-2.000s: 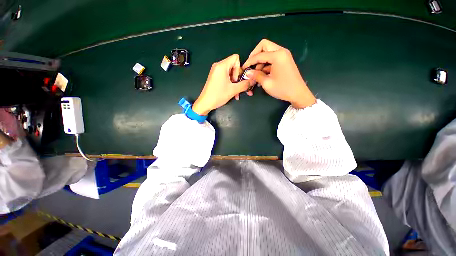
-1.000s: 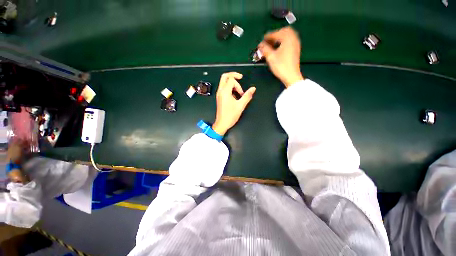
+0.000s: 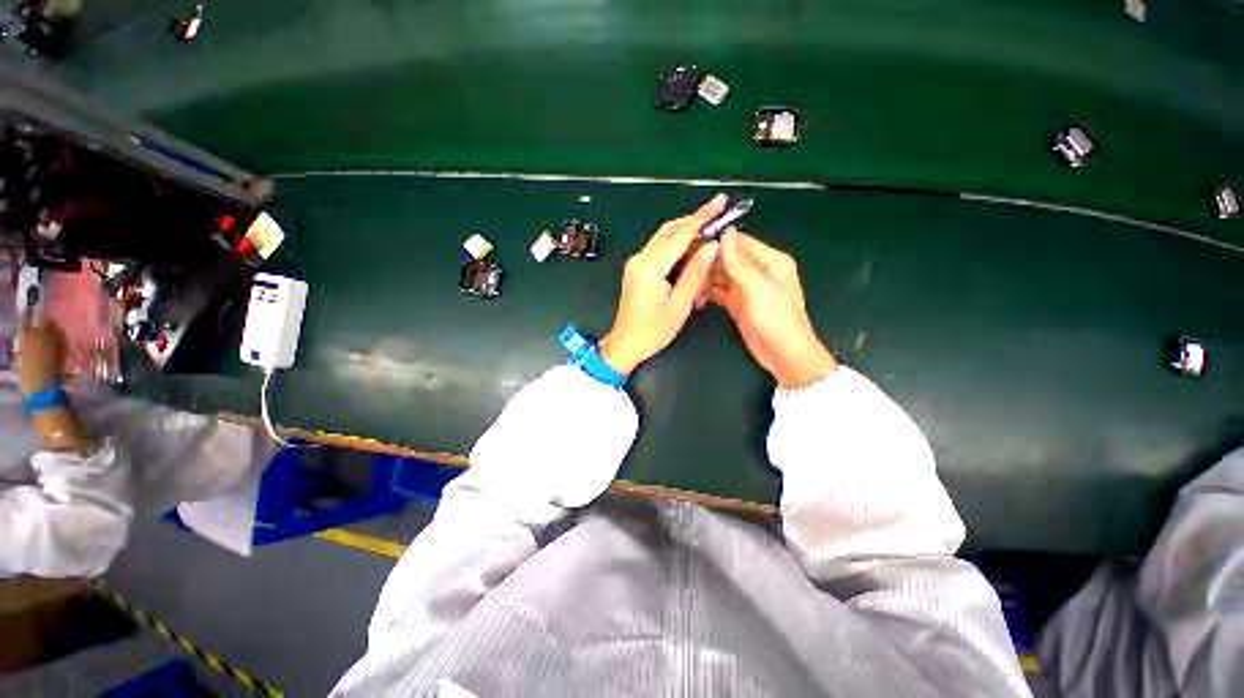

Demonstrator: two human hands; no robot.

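My left hand (image 3: 658, 293) and my right hand (image 3: 768, 301) meet over the dark green work surface (image 3: 546, 368). Between their fingertips is a small black device housing (image 3: 726, 218), tilted, with a paler edge. Its inside cannot be made out. Left of my hands two more black housings lie on the surface: one (image 3: 579, 240) with a white square (image 3: 543, 247) beside it, and one (image 3: 482, 278) with a white square (image 3: 476, 246) just above it.
A green conveyor belt (image 3: 887, 82) runs along the back with several units, one (image 3: 778, 126) just behind my hands. A white control box (image 3: 273, 322) with a cord stands at left. Another housing (image 3: 1187, 356) lies far right. Other workers' sleeves show at both sides.
My right hand has come back from the belt edge to meet my left hand, and a housing is now held between them. The belt units have shifted, and the view has moved.
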